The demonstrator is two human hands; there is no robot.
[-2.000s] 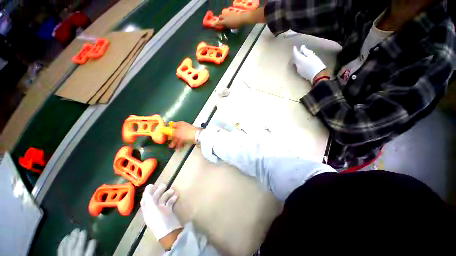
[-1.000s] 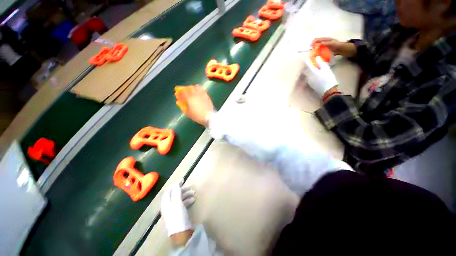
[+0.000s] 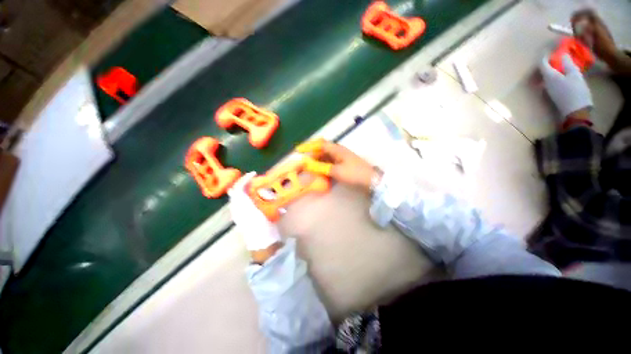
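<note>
An orange controller shell (image 3: 285,188) is held between both my hands over the near edge of the conveyor and the table. My left hand (image 3: 252,216), in a white knit glove, grips its left end. My right hand (image 3: 332,162), bare with yellow finger cots, is on its right end; the fingertips lie on its upper edge. Two more shells, one (image 3: 249,122) farther up and one (image 3: 207,167) just left of my left hand, lie on the green belt (image 3: 162,200). Another shell (image 3: 392,26) lies farther along the belt.
A red-orange part (image 3: 118,84) lies on the far strip beside a white board (image 3: 55,166). Cardboard (image 3: 221,15) is at the top. At right, a person in a plaid sleeve (image 3: 578,187) holds an orange part (image 3: 571,57). A bottle (image 3: 425,75) stands by the belt.
My right hand has come back from over the belt. Both hands now hold a shell, while my left hand was empty before. The view has shifted, so the belt items appear moved.
</note>
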